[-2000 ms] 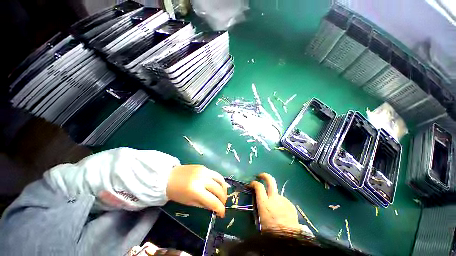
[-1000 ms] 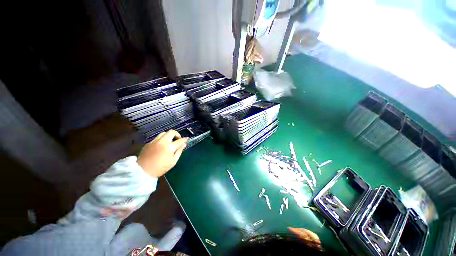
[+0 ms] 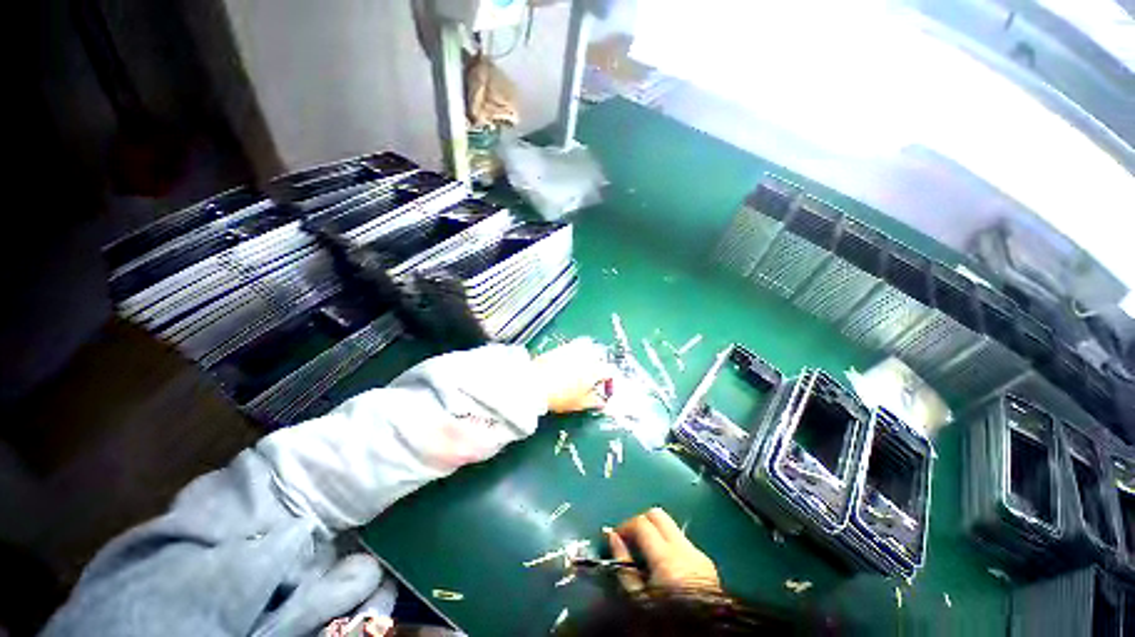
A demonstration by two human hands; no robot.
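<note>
My left hand (image 3: pixel 576 377) reaches over the heap of pale strips (image 3: pixel 641 411) at the middle of the green mat; its fingertips are blurred, and I cannot tell whether it holds anything. My right hand (image 3: pixel 666 555) is at the near edge, fingers curled around slim dark tweezers (image 3: pixel 602 564). Their tips are beside small pale and yellowish strips (image 3: pixel 566 551) on the mat. No frame is between my hands. The near stacks of phone middle frames (image 3: pixel 807 454) stand right of the heap, openings up, with strips on their ends.
Large leaning stacks of frames (image 3: pixel 268 280) stand at the left. Rows of stacked frames (image 3: pixel 859 280) run along the back right, with more frames (image 3: pixel 1031 467) at the right. A crumpled clear bag (image 3: pixel 906 392) lies behind the near stacks. Another plastic bag (image 3: pixel 548 177) is by the far post.
The frame held between my hands two seconds ago is gone from there. My left hand has moved from the left stacks to the heap. My right hand shows more fully; the view has shifted.
</note>
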